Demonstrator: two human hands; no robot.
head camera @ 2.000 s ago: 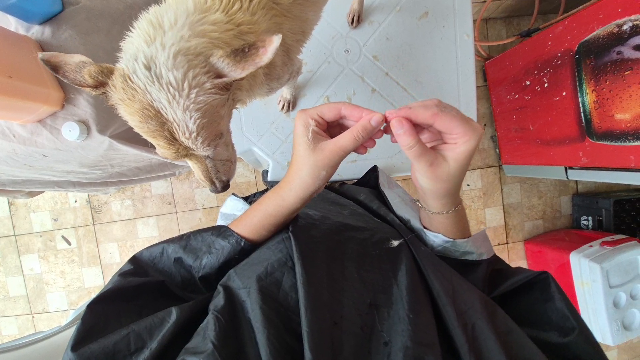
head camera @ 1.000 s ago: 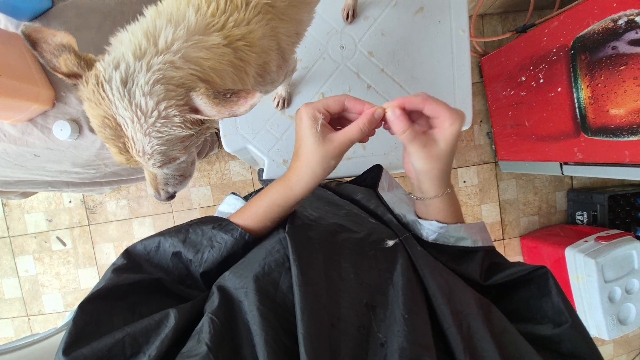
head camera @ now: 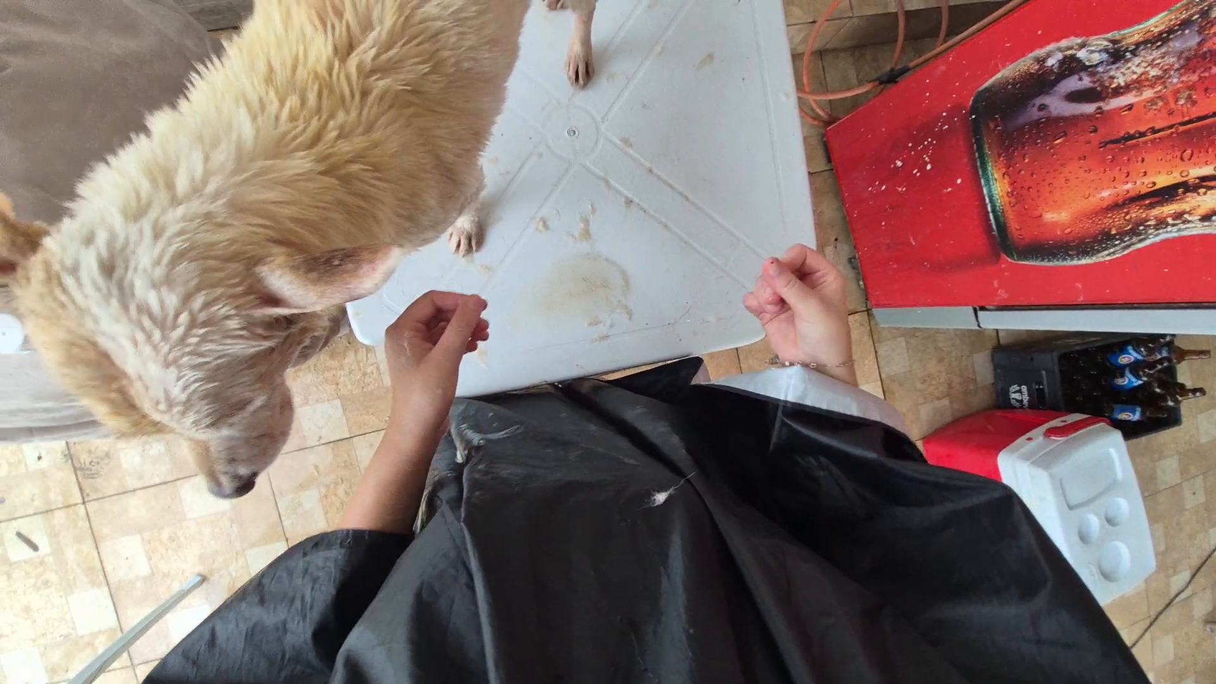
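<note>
A light tan dog [head camera: 313, 161] with damp-looking fur stands at the left, two paws showing on a white plastic table [head camera: 684, 123], its head hanging over the table's edge. My left hand [head camera: 437, 332] is close to the dog's lowered head and ear, thumb against curled fingers; whether anything is between them cannot be told. Over the table's right near corner is my right hand [head camera: 801, 299], its fingers curled, with a tiny dark speck at the fingertips. Loose fur and stains mark the tabletop. A tuft of hair [head camera: 662, 496] lies on the black cape [head camera: 589, 570] that covers my lap.
To the right stands a red panel [head camera: 912, 209] with a bottle picture. Below it are a black crate [head camera: 1031, 375] of bottles and a red and white cooler [head camera: 1083, 494]. An orange hose [head camera: 812, 66] runs behind the table. A brown cloth-covered surface [head camera: 85, 85] lies left.
My hands, fingertips together in the earlier frames, have moved well apart, the left toward the dog and the right toward the table's right corner.
</note>
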